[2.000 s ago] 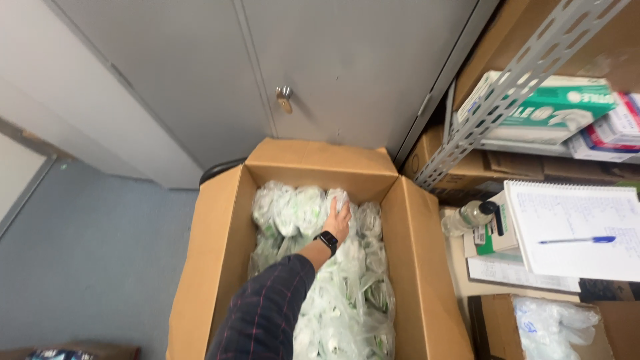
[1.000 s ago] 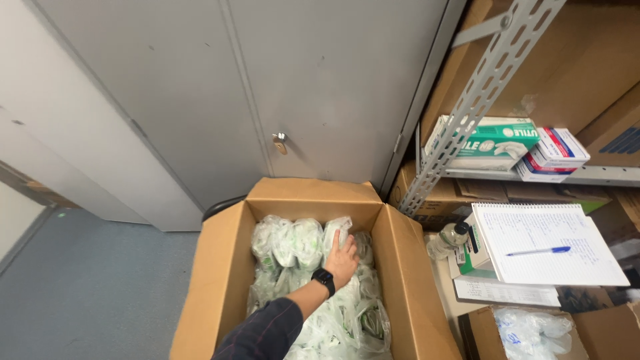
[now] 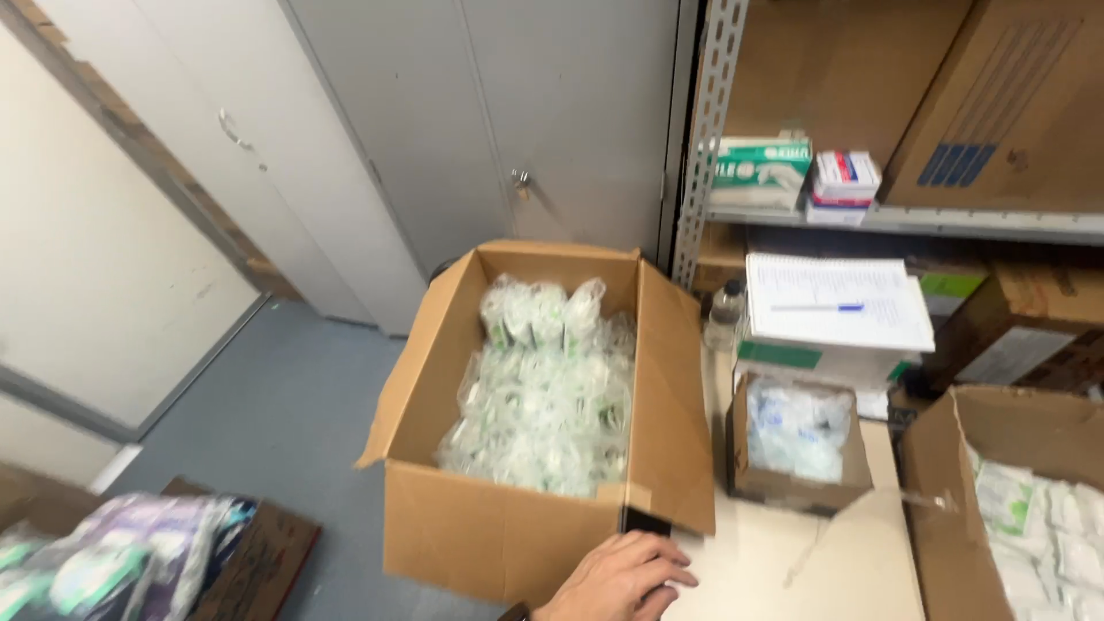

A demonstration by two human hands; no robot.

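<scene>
A large open cardboard box holds rows of clear plastic bags with white and green contents. At the far end several bags stand upright, higher than the others. My left hand is at the bottom centre, beside the box's near right corner and the edge of a pale tabletop. Its back faces up, its fingers are slightly bent and apart, and no object shows in it. Whether the fingertips touch the tabletop cannot be told. My right hand is out of view.
Right: a small carton of plastic bags, a spiral notebook with a pen, a bottle, and a carton of white packets. Behind: a grey cabinet and metal shelving. Lower left: a carton of packaged items.
My left hand has left the bags at the box's far end, where it was touching one, and come back to the near right corner. The view has swung to the right.
</scene>
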